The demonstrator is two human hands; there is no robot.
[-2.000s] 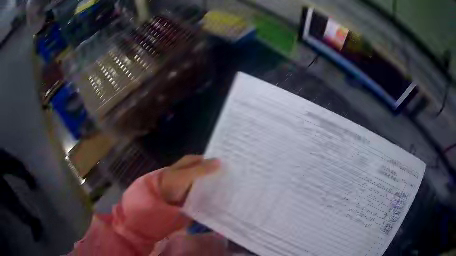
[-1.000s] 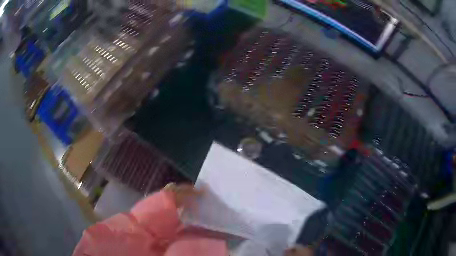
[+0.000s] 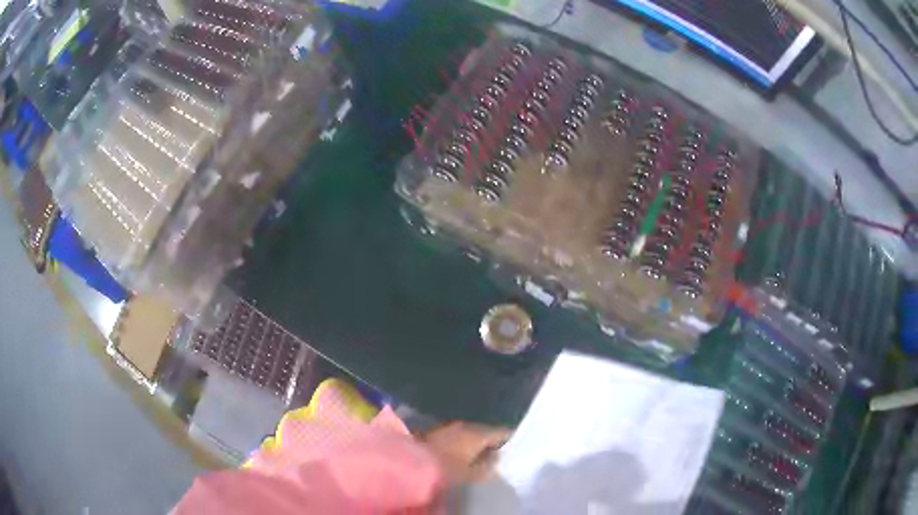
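Note:
A white printed record sheet is low over the green mat, with a dark shadow across its lower part. My left hand, in a pink sleeve with a yellow edge, reaches in from the lower left and is shut on the sheet's left edge. Its fingers are blurred and partly hidden. My right hand is not in view. A round, brass-coloured fixture lies on the mat just beyond the sheet.
Stacked trays of speaker units with red wires stand beyond the sheet, with a green marker on top. Another tray stack stands at the left. Ridged clear trays lie at the right. A monitor is at the top right.
The sheet has come down from high in front of the view to low over the mat, uncovering the trays and round fixture. The view has tilted down towards the bench.

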